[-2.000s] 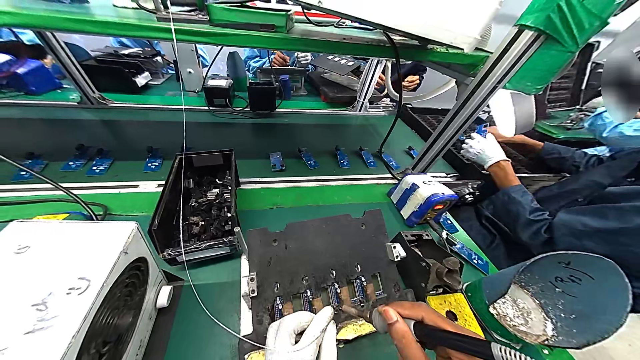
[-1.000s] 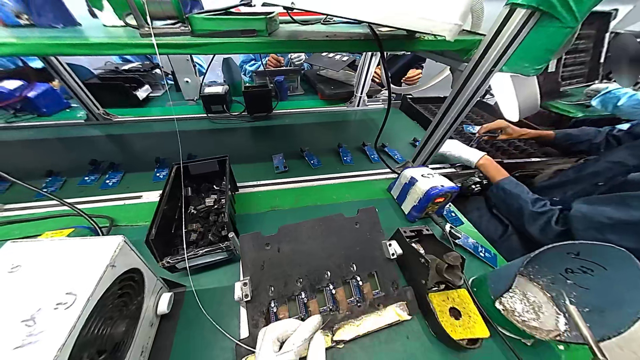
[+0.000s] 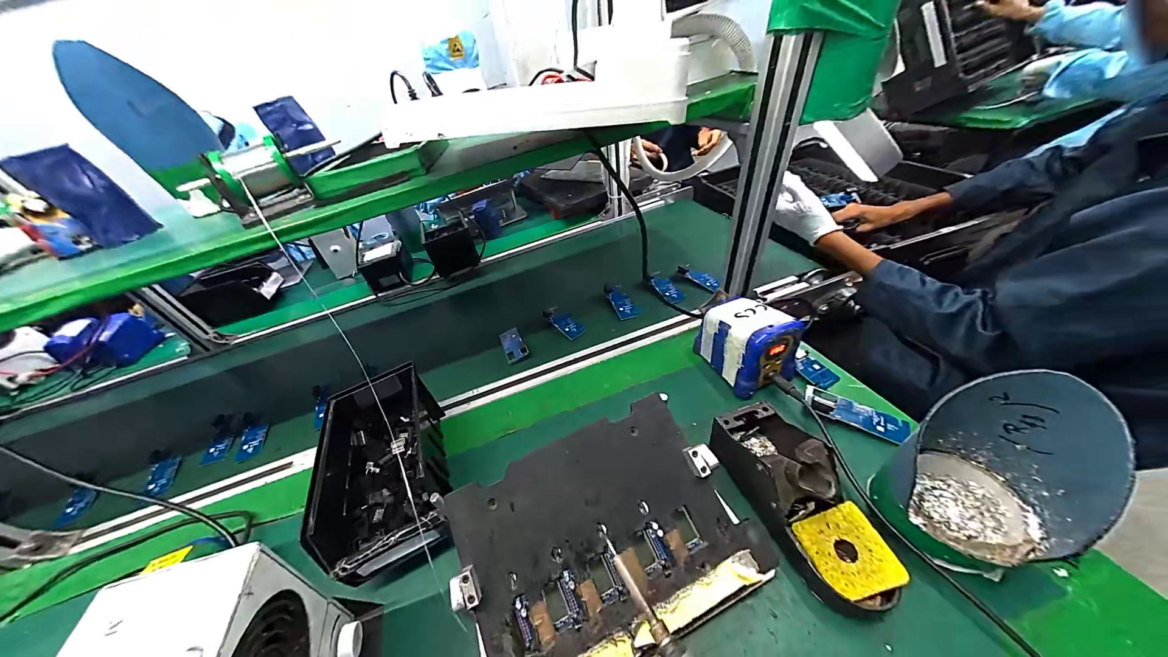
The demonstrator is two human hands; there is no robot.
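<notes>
Neither of my hands is in view. A soldering iron (image 3: 636,584) comes in from the bottom edge, its tip over a black soldering fixture (image 3: 566,493); whatever holds it is hidden below the frame. Small blue circuit boards (image 3: 571,598) sit in the slots of the fixture, with brown tape strips between them. A torn yellow-and-white strip (image 3: 712,593) lies along the fixture's lower edge. Thin solder wire (image 3: 356,342) runs down from a solder spool (image 3: 260,173) on the shelf, past the left side of the fixture.
Left stand a black bin (image 3: 315,493) of small black parts and a white fan unit (image 3: 210,607). Right are an iron stand with yellow sponge (image 3: 849,552), a blue soldering station (image 3: 750,347) and a tub of solder waste (image 3: 1013,438). A co-worker's gloved hand (image 3: 803,208) works beyond.
My gloved left hand, at the fixture one second ago, is out of view. The iron has moved from over the waste tub to over the fixture. The view has tilted.
</notes>
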